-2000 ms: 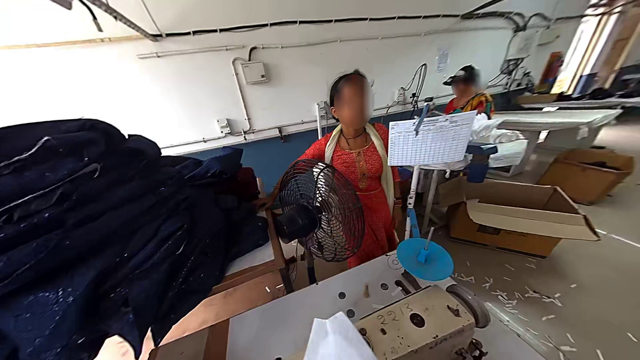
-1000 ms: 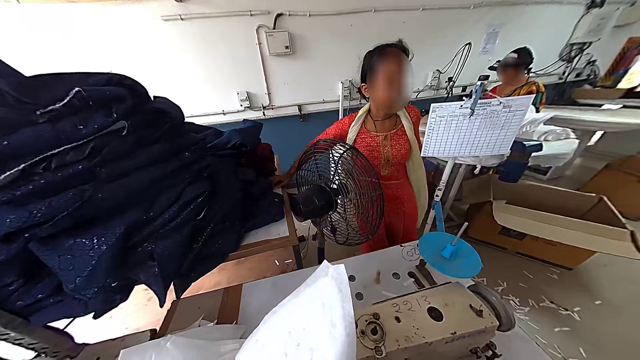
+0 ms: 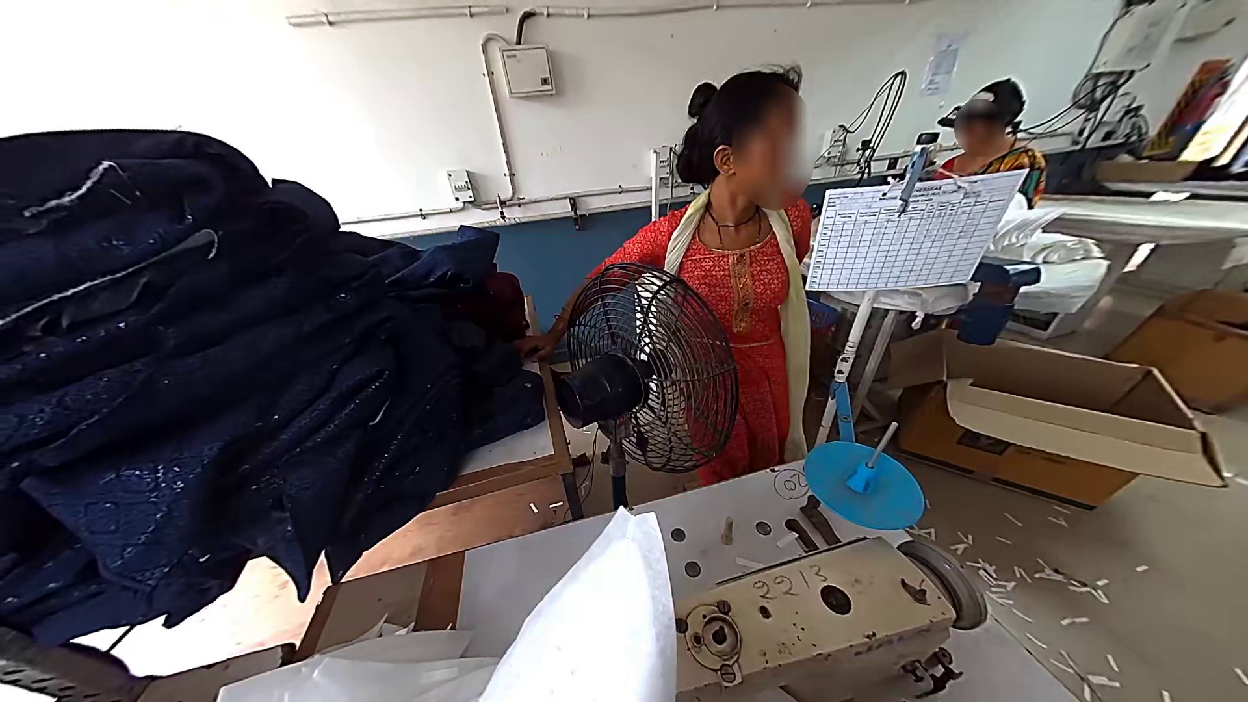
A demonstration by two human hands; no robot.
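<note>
Neither of my hands shows in the head view. At the bottom centre, pale thin sheet material [image 3: 595,624] rises to a point beside an industrial sewing machine's worn cream head [image 3: 814,614]; what holds it up is hidden. More pale sheets [image 3: 390,673] lie to its left. The machine is on a white table, with its handwheel [image 3: 944,583] at the right end. Behind it stands a blue thread-stand disc [image 3: 865,486] with a white spindle. A large heap of dark navy fabric [image 3: 224,390] fills the left side.
A black pedestal fan [image 3: 648,370] stands beyond the table, a co-worker in red [image 3: 741,292] just behind it. A sheet with a printed grid [image 3: 912,234] is clipped to a stand. An open cardboard box [image 3: 1053,419] and scattered scraps are on the floor at right; another person sits farther back.
The co-worker's head has turned towards the right. The pale sheet material reaches higher beside the machine than two seconds ago. The view has shifted.
</note>
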